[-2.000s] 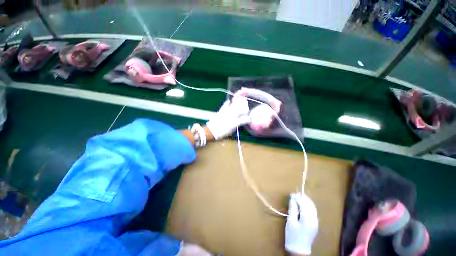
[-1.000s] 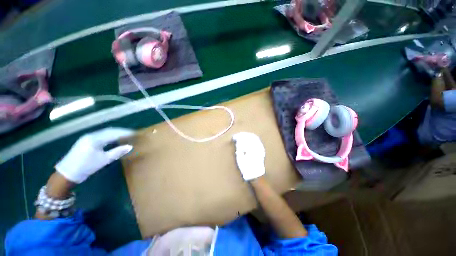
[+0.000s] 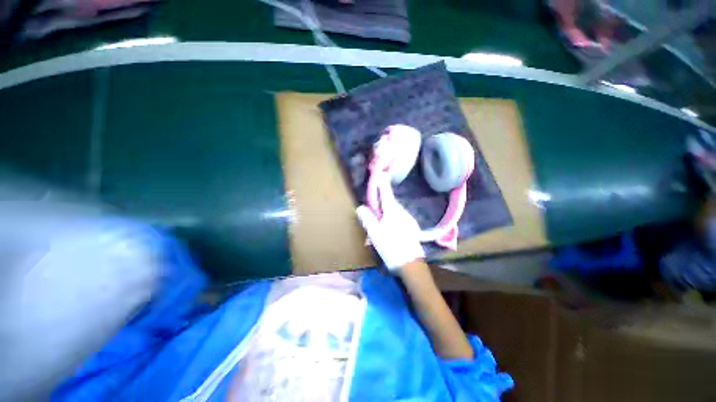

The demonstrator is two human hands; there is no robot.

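The pink cat-ear headphones [image 3: 458,206] lie on a dark grey printed bag [image 3: 483,184], with both cups towards the conveyor and the band towards me. The bag lies at a slant on the tan cardboard sheet [image 3: 314,235]. My white-gloved right hand [image 3: 394,230] holds the left side of the headband, its thumb out to the left and its fingertips over the band. A large blurred pale and blue shape of my left arm fills the lower left; I cannot make out my left hand's fingers there.
A white rail [image 3: 235,53] runs beyond the cardboard. More grey bags [image 3: 353,20] lie on the green conveyor. A white cable [image 3: 318,31] hangs near the rail. A metal post [image 3: 648,45] stands at upper right. Brown cartons [image 3: 518,330] stand below the bench edge. Part of another person shows at far right.
The headphones and their bag have moved left from the sheet's right edge onto the sheet. My right hand has come onto the headband. My left arm is now a close blur. The view has shifted.
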